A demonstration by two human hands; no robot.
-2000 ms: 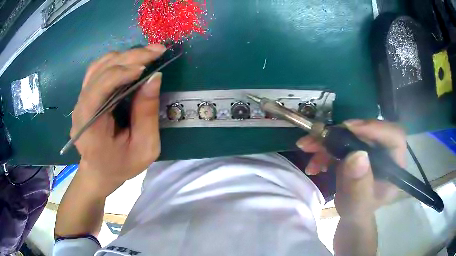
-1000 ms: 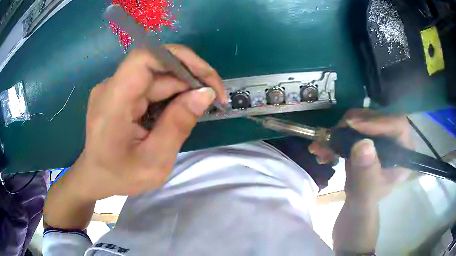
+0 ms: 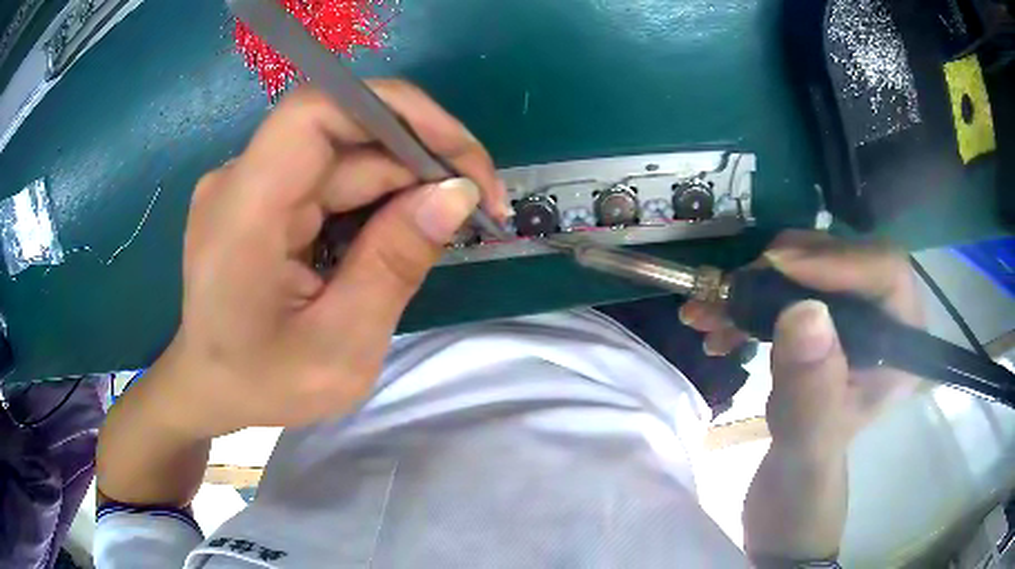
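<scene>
The silver holding strip (image 3: 668,231) lies across the green mat, with dark round parts such as this one (image 3: 617,205) seated in a row. My left hand (image 3: 323,256) pinches grey tweezers (image 3: 373,111), tips down at the strip's near edge, and covers the strip's left part. My right hand (image 3: 829,333) holds the soldering iron (image 3: 646,268) by its black handle. Its tip is at the strip's near edge, close to the tweezer tips; I cannot tell if they touch. Small red bits show along that edge. The red wire pile (image 3: 323,33) is at the top.
A black tray with silvery crumbs (image 3: 874,67) and a yellow sponge (image 3: 969,109) stand at upper right. A shiny clear packet (image 3: 31,228) and a pale thread (image 3: 139,222) lie at left. The iron's black cord runs off right. Purple fabric shows at lower left.
My left hand has moved right over the strip, and the tweezers now point down at it. The iron tip has moved from the strip's far edge to its near edge.
</scene>
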